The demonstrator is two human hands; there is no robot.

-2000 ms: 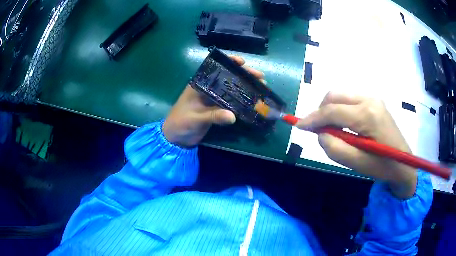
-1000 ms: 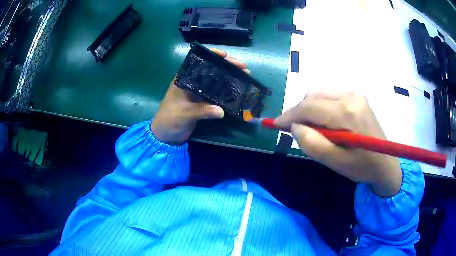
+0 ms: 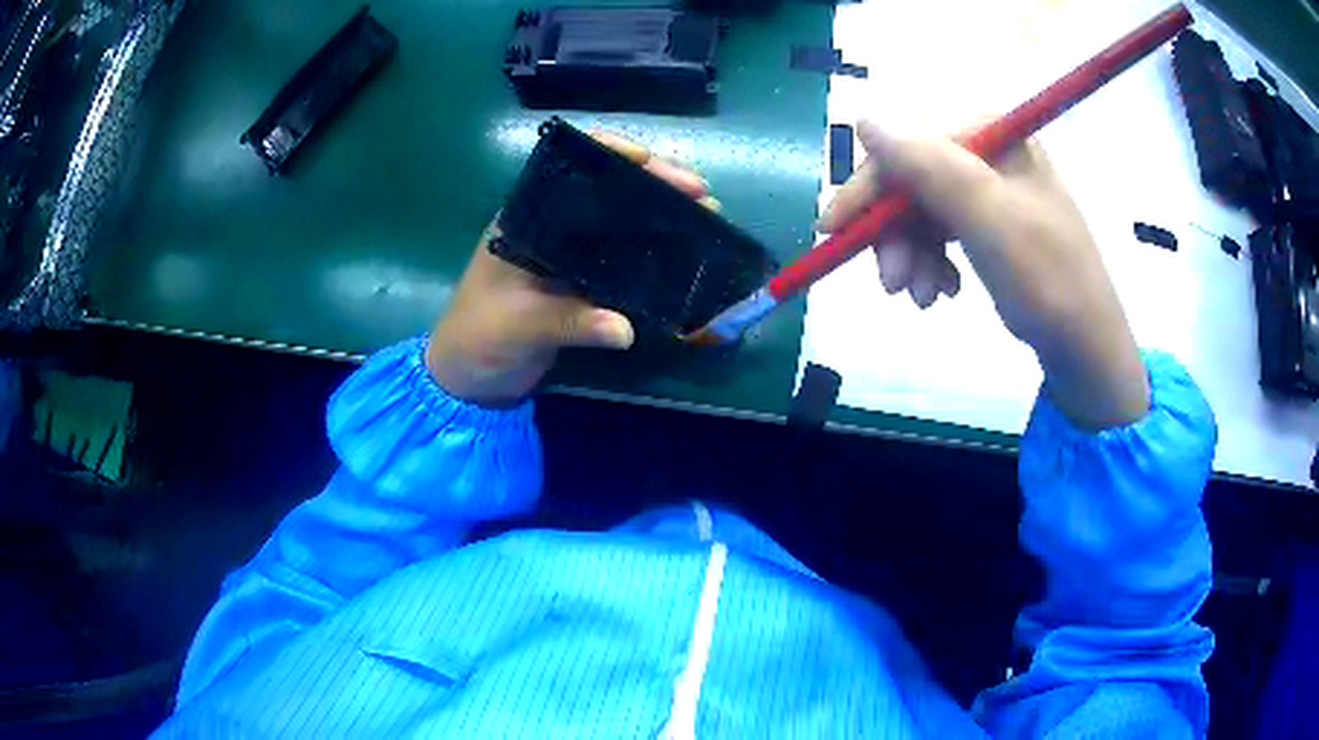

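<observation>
My left hand (image 3: 506, 311) holds a black plastic housing (image 3: 615, 231) above the bench, thumb on its near edge and fingers behind the far edge. The housing is tilted, its lower end toward the right. My right hand (image 3: 962, 210) holds a flat brush (image 3: 854, 239) with a long red handle, which points up and to the right. The silver ferrule and brown bristles are at the housing's near right corner. Whether the bristles touch it I cannot tell. The inside of the housing is dark.
The bench has a green mat (image 3: 383, 217) and a white sheet (image 3: 926, 354) with black tape pieces. A slim black shell (image 3: 321, 90) lies at the left, a black housing (image 3: 615, 61) stands behind the held one, and several black parts (image 3: 1222, 123) lie at the right edge. Shiny gridded film (image 3: 87, 174) hangs at left.
My right hand has moved up and turned, so the red handle now points up right instead of down right. The bristles moved slightly left, to the housing's near edge. My left hand keeps its hold.
</observation>
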